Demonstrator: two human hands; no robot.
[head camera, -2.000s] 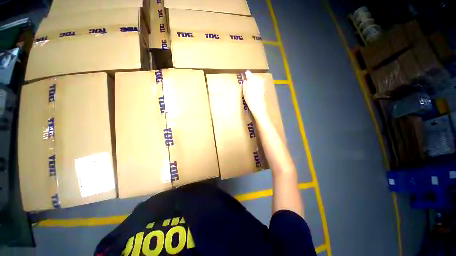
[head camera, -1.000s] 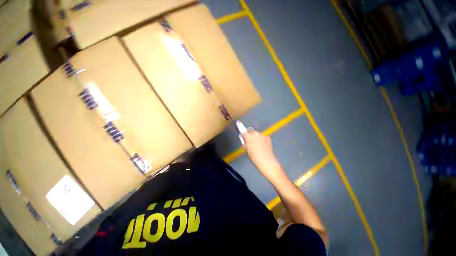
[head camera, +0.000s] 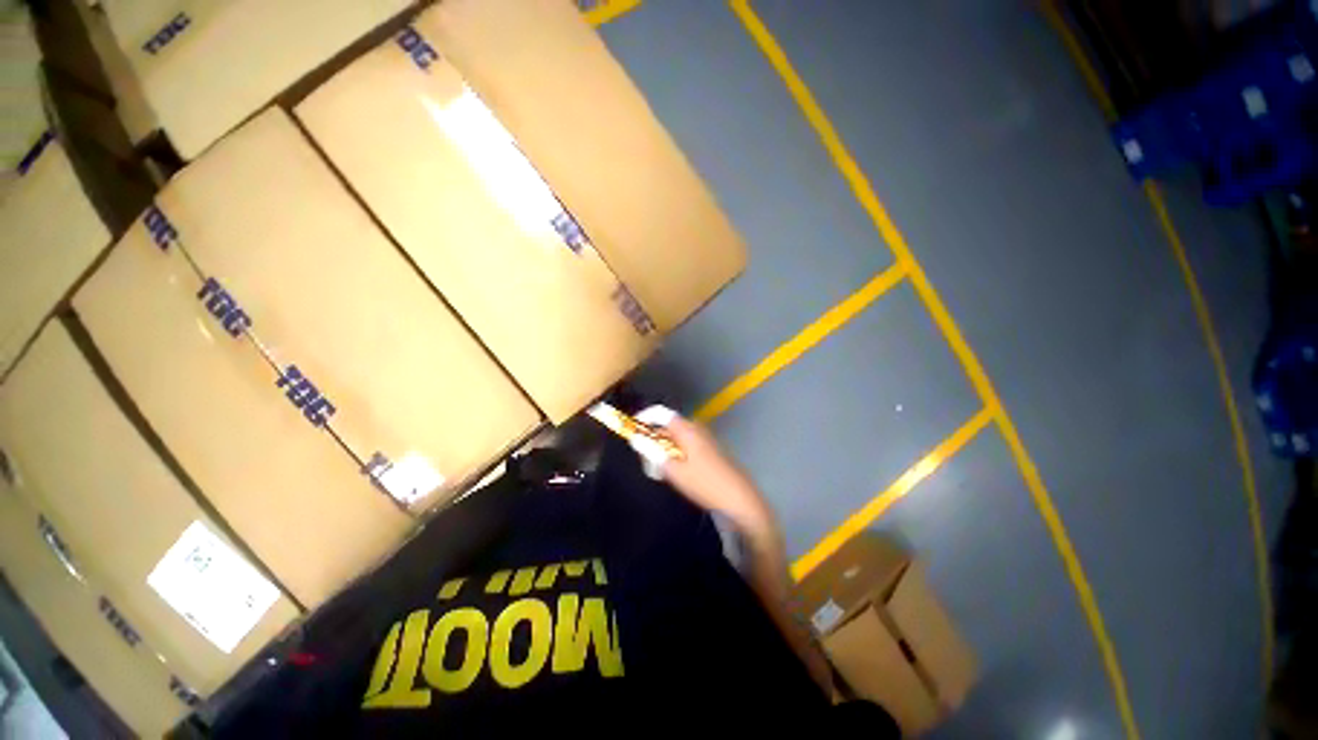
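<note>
My right hand (head camera: 694, 466) has white coverings on the fingertips and holds a thin orange-and-white object (head camera: 630, 429), perhaps a marker pen. The hand is near my body, just off the front corner of the nearest sealed carton (head camera: 448, 217). Beside it on the left stands another sealed carton (head camera: 333, 325). Both have shiny tape with dark blue "TDG" print. Farther left, a carton (head camera: 109, 477) bears a white label (head camera: 214, 586). My left hand is not in view.
More sealed cartons (head camera: 253, 51) stand behind. A tan carton (head camera: 882, 651) stands on the grey floor at the lower right. Yellow lines (head camera: 831, 138) cross the floor. Blue items (head camera: 1229, 130) lie in the dark area at the far right.
My right hand was over the rightmost carton's tape, then came off its near edge and in towards my body. The view has turned, and the carton on the floor now shows more.
</note>
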